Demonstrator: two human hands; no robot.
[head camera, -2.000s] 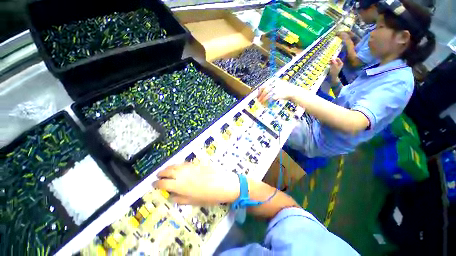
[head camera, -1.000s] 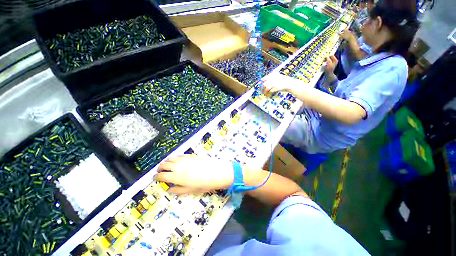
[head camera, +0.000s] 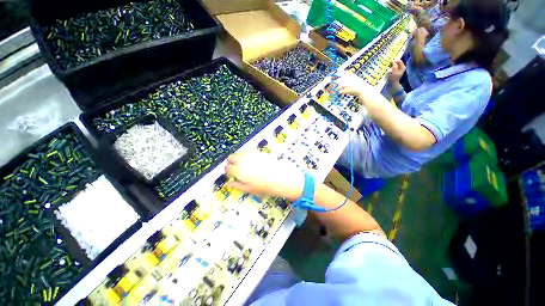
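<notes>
My right hand (head camera: 263, 175) reaches in from the lower right, palm down, with a blue strap on the wrist. Its fingertips rest at the far edge of the cream circuit boards (head camera: 206, 254), beside black and yellow parts. The fingers are bent and hide what is under them; whether they hold a part cannot be told. The boards lie in a long row on a white rail (head camera: 143, 239) and carry yellow blocks, small blue parts and dark cylinders. My left hand is not in view.
Black trays of dark green cylinders (head camera: 233, 104) stand beyond the rail, with small boxes of white parts (head camera: 98, 216) and greyish parts (head camera: 149, 149). A cardboard box (head camera: 257, 36) and green bin (head camera: 346, 21) stand farther along. A seated person (head camera: 442, 113) reaches over the line.
The row of boards has shifted toward the upper right along the rail. My right hand has moved the same way, still at the boards' far edge. The other person's hand remains over the line.
</notes>
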